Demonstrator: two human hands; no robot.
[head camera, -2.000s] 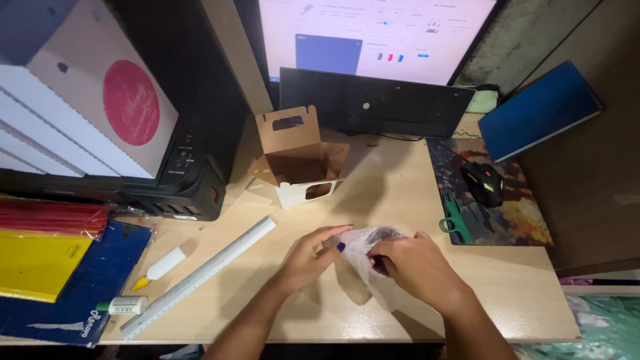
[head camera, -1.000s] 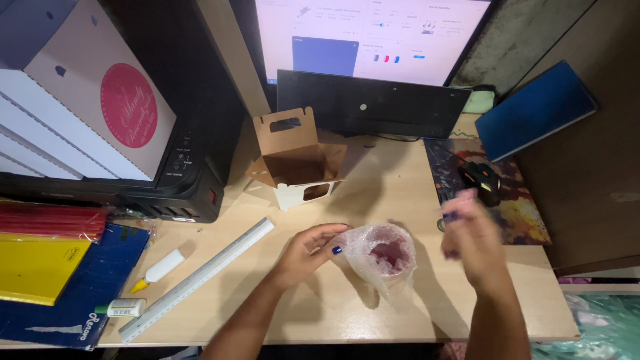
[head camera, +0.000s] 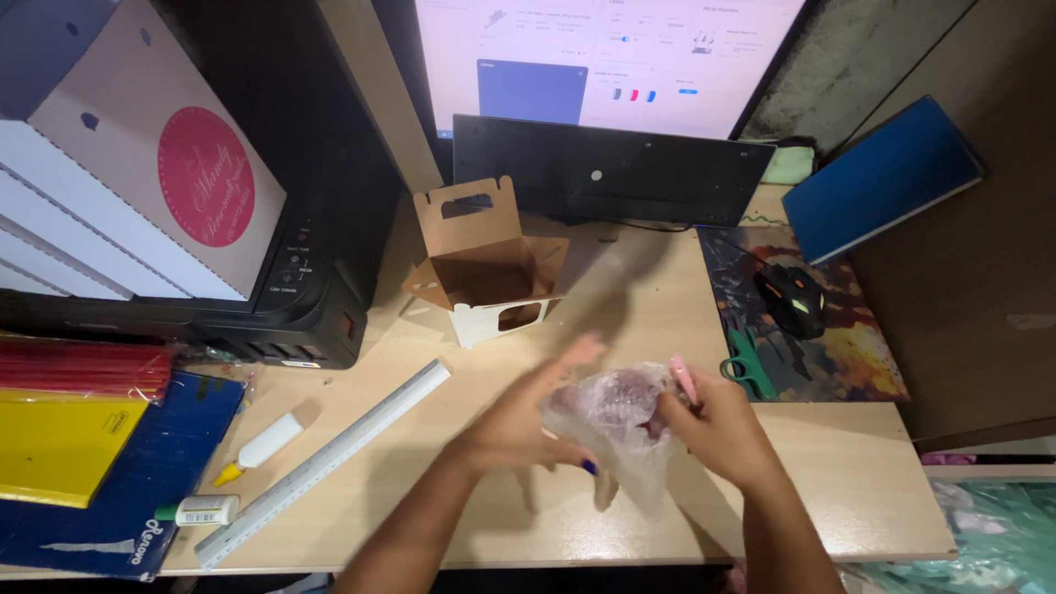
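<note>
A bundle in translucent bubble wrap (head camera: 615, 404) is over the front middle of the desk, between my hands. Something dark reddish shows inside it; what it is I cannot tell. My left hand (head camera: 536, 421), blurred by motion, is spread along the bundle's left side, fingers apart. My right hand (head camera: 709, 421) grips a small pink object (head camera: 681, 379), perhaps a tape piece or tool, at the bundle's right edge. Behind the hands stands an open cardboard box (head camera: 487, 256), brown inside and white outside, with a handle cutout in its raised flap and a window in front.
A ruler (head camera: 326, 462), a white glue bottle with yellow tip (head camera: 268, 441) and a green-capped bottle (head camera: 202, 510) lie left. Green-handled scissors (head camera: 751, 367) and a mouse (head camera: 789, 301) rest on the mouse pad (head camera: 858, 355). A black printer (head camera: 330, 330) stands left, a keyboard (head camera: 602, 173) behind.
My right hand, off to the right of the bundle one second ago, is back at its right side with the pink object. My left hand has opened wider beside the wrap.
</note>
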